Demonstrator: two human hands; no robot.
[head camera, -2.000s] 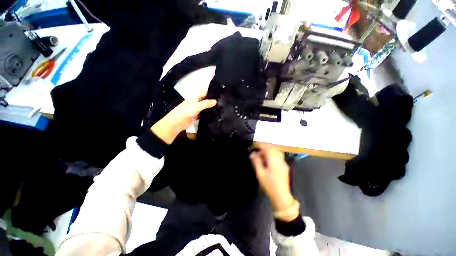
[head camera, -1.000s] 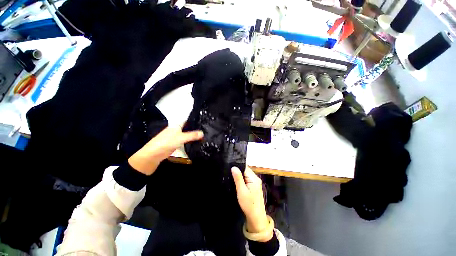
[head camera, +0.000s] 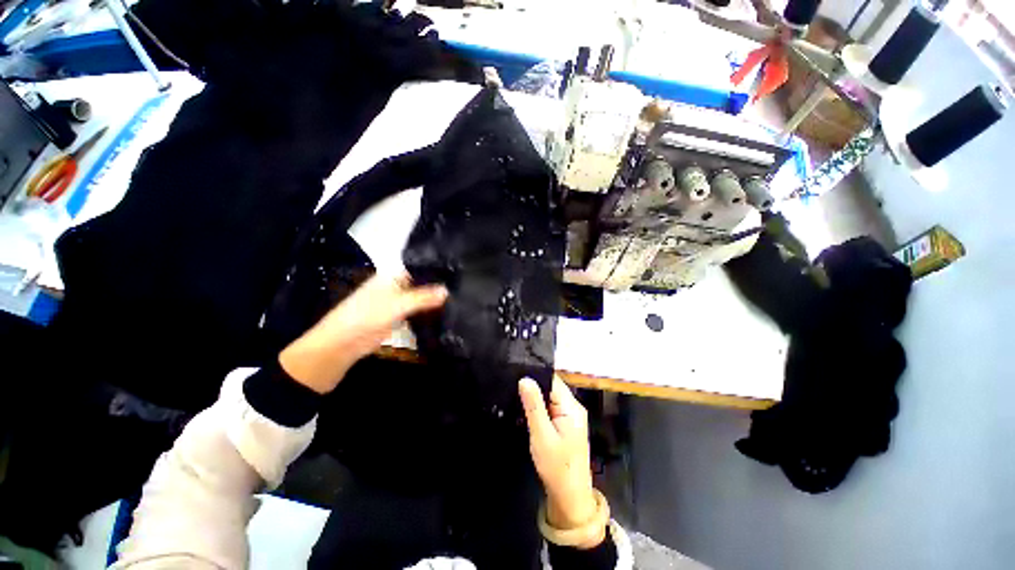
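A black garment piece (head camera: 473, 212) lies on the white table left of the overlock machine (head camera: 679, 212) and hangs over its front edge. Its sheer beaded panel (head camera: 521, 317) shows small shiny dots. The right edge of the cloth runs along the presser foot area (head camera: 577, 251); whether it is under the foot cannot be told. My left hand (head camera: 362, 328) is slightly blurred and rests on the cloth's left side, thumb and fingers apart. My right hand (head camera: 557, 434) pinches the cloth's right edge in front of the machine, thumb on top.
A large black garment pile (head camera: 212, 189) covers the left of the table. Orange-handled scissors (head camera: 53, 178) lie at the far left. A black bundle (head camera: 840, 367) hangs off the table's right end by the wall. Black thread cones (head camera: 955, 123) stand upper right. The table's wooden edge (head camera: 679, 389) shows in front.
From one second ago, the cloth's far part has changed from a rounded fold to a pointed peak, and more beads show. The right hand has barely moved. The left hand has shifted slightly.
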